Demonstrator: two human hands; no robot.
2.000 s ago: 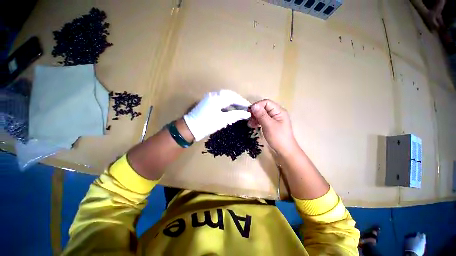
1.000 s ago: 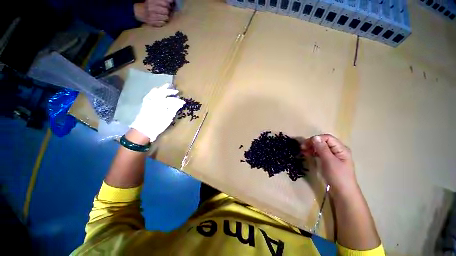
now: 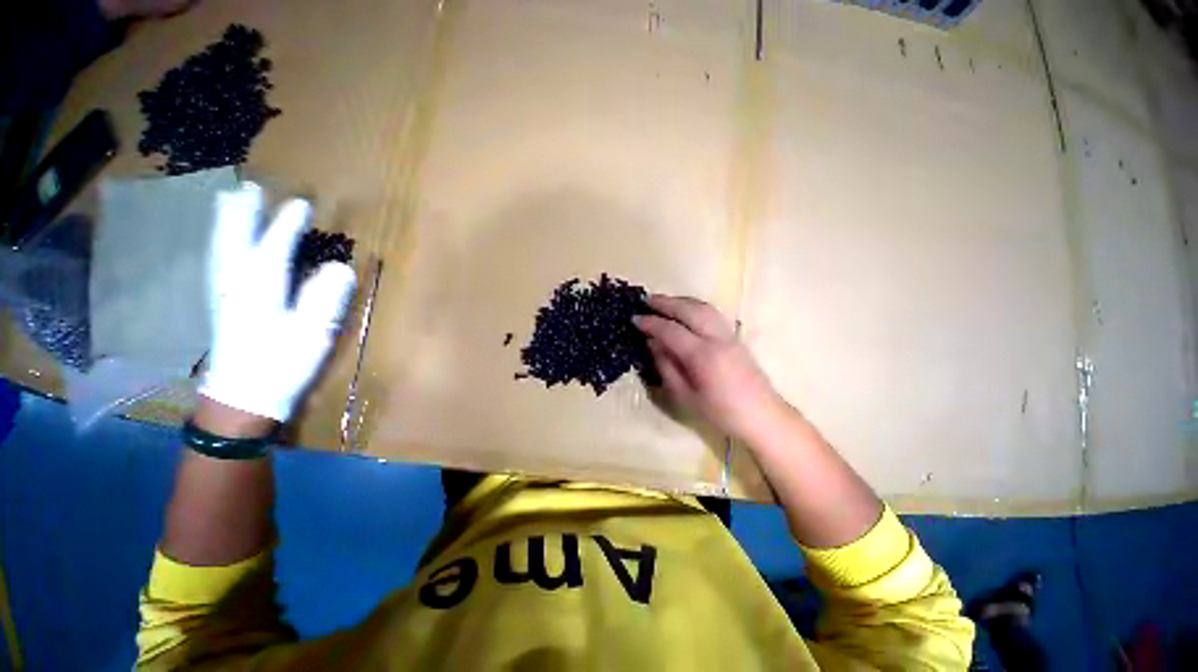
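Note:
My left hand [image 3: 267,309], in a white glove, is over the small black pile [image 3: 326,247] and the right edge of the pale sheet [image 3: 145,269]. Its fingers are spread and nothing shows in it. My bare right hand [image 3: 703,357] is at the right edge of the middle heap of small black fasteners [image 3: 587,334]. Its fingers are bent and touch or nearly touch the heap; the fingertips are partly hidden, so I cannot tell whether it holds a piece.
A larger black heap [image 3: 210,100] lies at the upper left. A phone [image 3: 59,177] and clear plastic [image 3: 50,295] lie at the left edge. Part of a metal housing row [image 3: 935,11] shows at the top right. Another person's hand [image 3: 142,7] is at the top left.
Since the oldest frame my left hand has left my right hand and moved left to the small pile, fingers now spread. My right hand has lowered to the middle heap. The view has turned and shifted.

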